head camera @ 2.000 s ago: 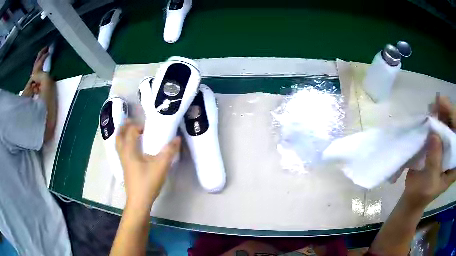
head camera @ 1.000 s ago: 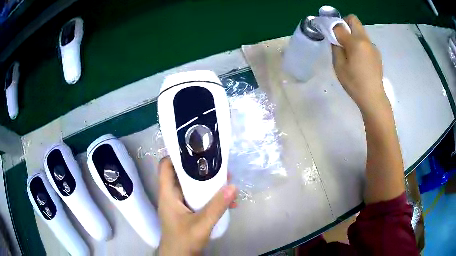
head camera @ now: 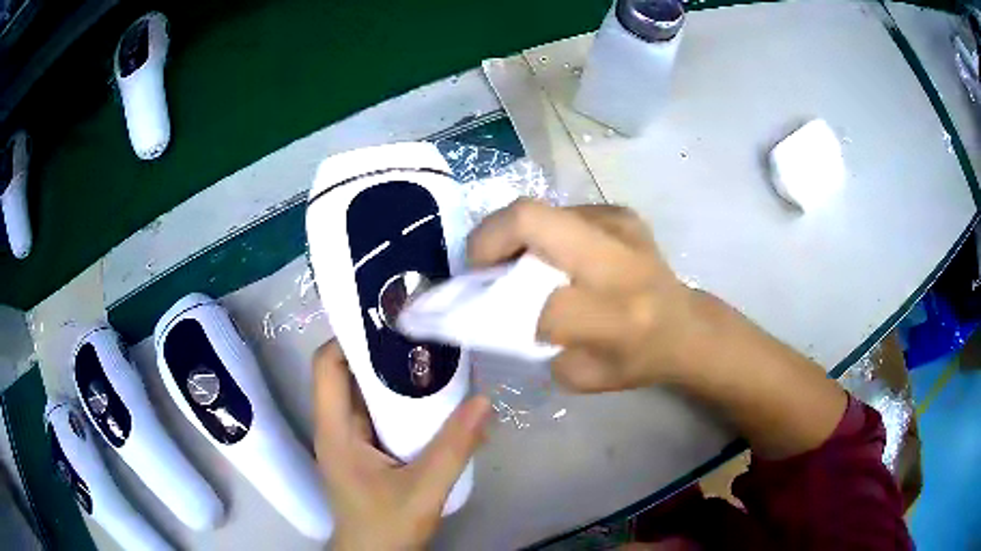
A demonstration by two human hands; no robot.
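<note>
A white IPL handset (head camera: 331,231) is held upright, its black oval panel and round button facing me. My left hand (head camera: 393,474) is shut around its lower grip. My right hand (head camera: 602,296) pinches a white wiping cloth (head camera: 489,307), its blurred tip over the round button. The cloth hides part of the handset's right side. Three more handsets lie on the bench at the left, the nearest (head camera: 269,436) just left of my left hand. A whitish dispenser bottle (head camera: 629,75) with a silver neck stands beyond my right hand.
A small white folded wipe (head camera: 807,165) lies on the pale bench (head camera: 721,161) at the right. Crinkled clear film (head camera: 500,183) lies behind the held handset. The green conveyor (head camera: 290,75) at the back carries two handsets. A brown carton (head camera: 904,398) is partly visible at lower right.
My right hand has brought the cloth from the bottle to the held handset's panel. The view has shifted, and the folded wipe now shows at the right.
</note>
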